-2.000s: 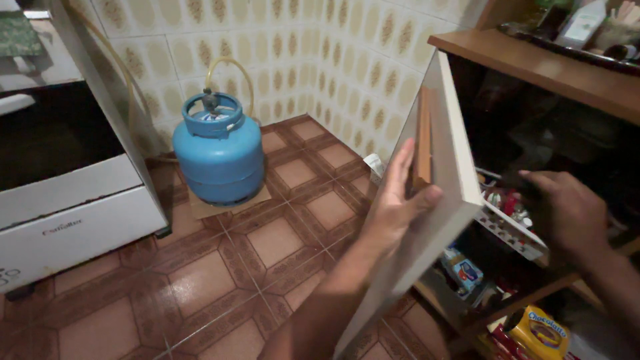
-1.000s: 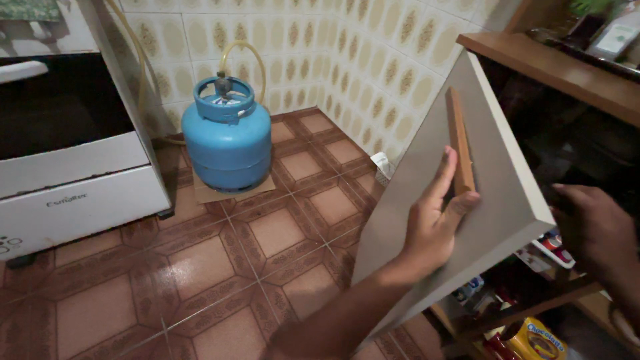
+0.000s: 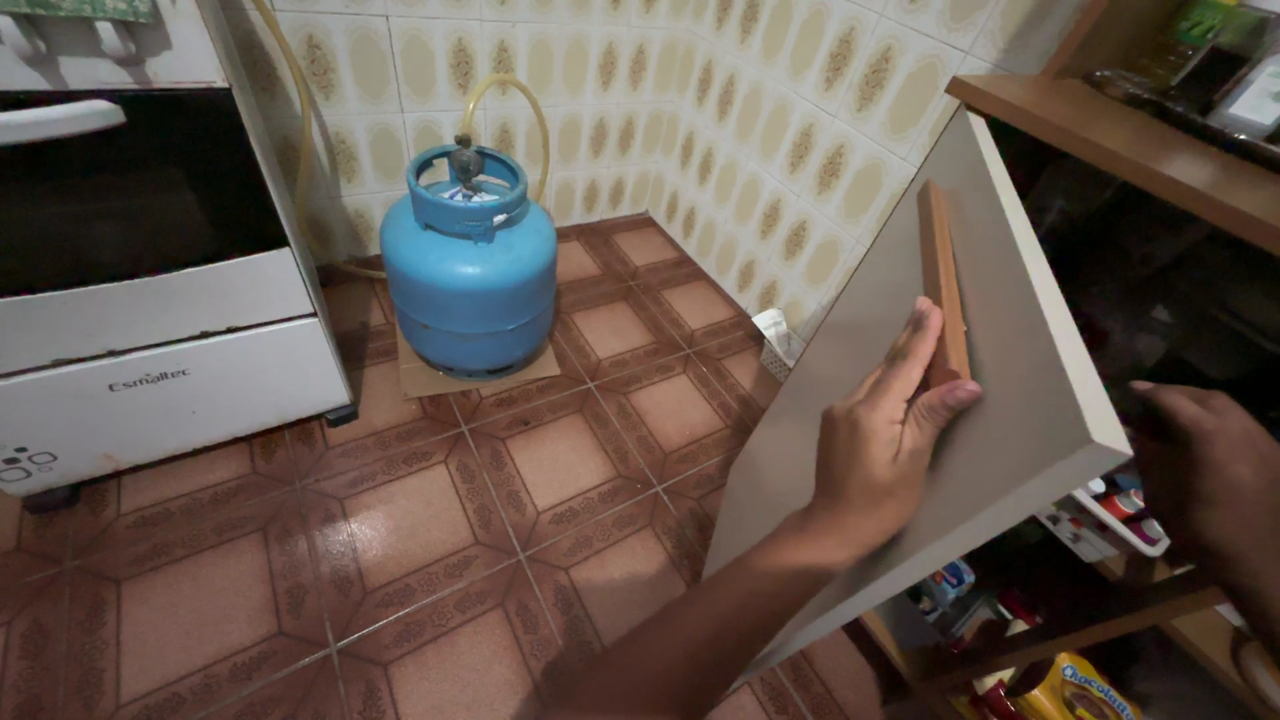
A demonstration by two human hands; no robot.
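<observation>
My left hand (image 3: pixel 885 430) grips the lower end of the wooden handle (image 3: pixel 945 285) on a pale cabinet door (image 3: pixel 1010 390), which stands open. Fingers lie on the handle's far side and the thumb on its near side. At the right edge, my right hand (image 3: pixel 1200 470) is at the dark cabinet opening, just past the door's free edge; shadow and blur hide whether it holds anything. Below it, a white basket (image 3: pixel 1125 525) with small bottles shows partly behind the door.
A blue gas cylinder (image 3: pixel 468 275) with a yellowish hose stands on cardboard near the tiled wall. A white stove (image 3: pixel 150 380) is at left. A brown countertop (image 3: pixel 1130 150) juts above the door. Yellow chocolate packaging (image 3: pixel 1075 690) lies on a low shelf.
The door has swung so that more of its outer face shows, and my left hand has moved with its handle. Less of the white basket is visible behind the door.
</observation>
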